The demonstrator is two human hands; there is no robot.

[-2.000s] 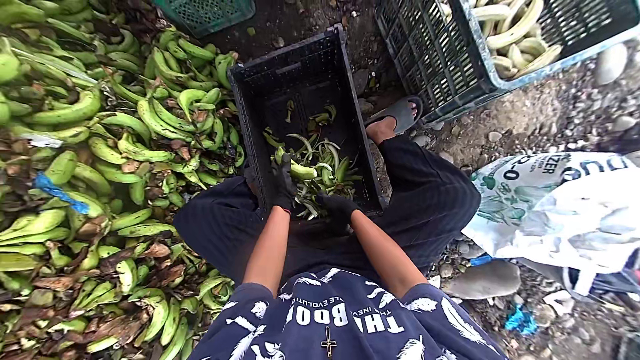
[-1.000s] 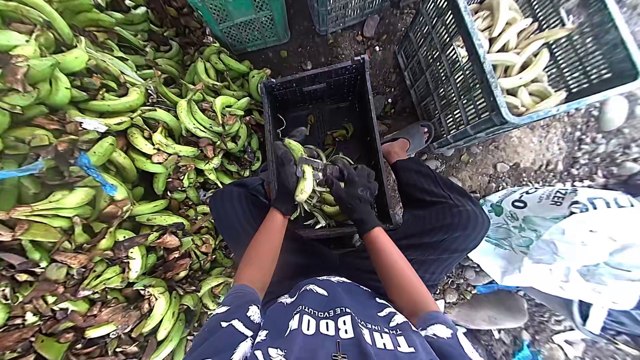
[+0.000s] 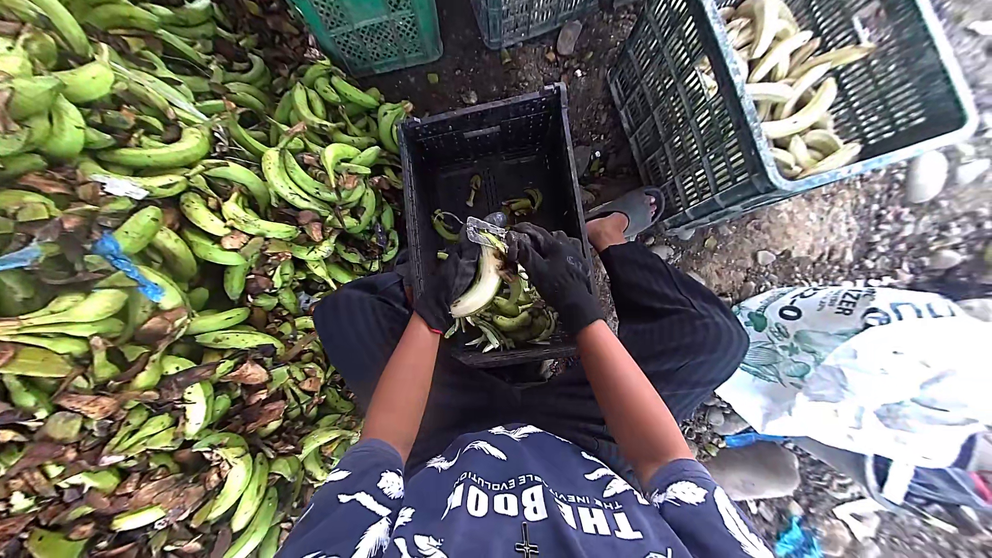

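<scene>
My left hand, in a black glove, holds a partly peeled green plantain over the near part of a black plastic crate. My right hand, gloved too, grips a small metal peeling tool against the plantain's upper end. Its handle is hidden by the fingers. Below both hands, green peels lie heaped at the crate's near end. A few peel scraps rest farther back on the crate's floor.
Unpeeled green plantains form a large pile at left. A dark green crate at upper right holds peeled plantains. A green crate stands beyond. White sacks lie at right on stony ground.
Two seconds ago my hands were low among the peels; they have since come up, with the plantain and the tool showing between them. More of the plantain's pale flesh shows than a second ago.
</scene>
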